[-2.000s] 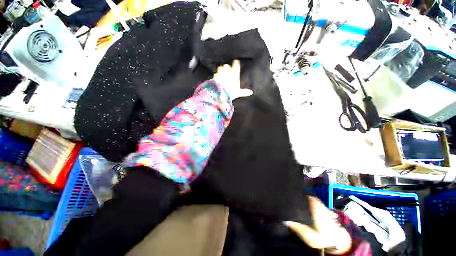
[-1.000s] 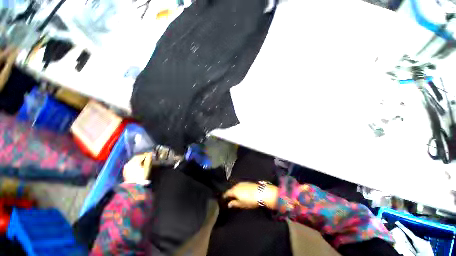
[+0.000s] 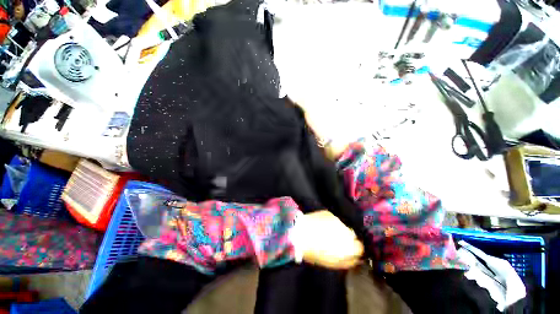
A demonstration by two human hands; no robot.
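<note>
A plain black fabric panel (image 3: pixel 258 141) lies over the speckled black fabric (image 3: pixel 161 116) on the white table and runs down toward my lap. My right hand (image 3: pixel 316 127) is at the panel's right edge, blurred, its fingers partly hidden by the cloth it grips. My left hand (image 3: pixel 328 239) is lower, at the near end of the black cloth above my lap. It is blurred and curled, and whether cloth is in it cannot be told.
Shears (image 3: pixel 470 138), a black-handled tool (image 3: pixel 492 132) and an open box (image 3: pixel 521 178) lie at right. The sewing machine (image 3: pixel 479 24) is cut off at top right. A blue basket (image 3: pixel 116 230) is below left, another (image 3: pixel 522 257) below right. A white fan-like unit (image 3: pixel 73 61) stands at left.
A second ago both hands were low over my lap, with only the speckled piece on the table. Now the plain panel lies over it, and my right hand has moved up to its edge.
</note>
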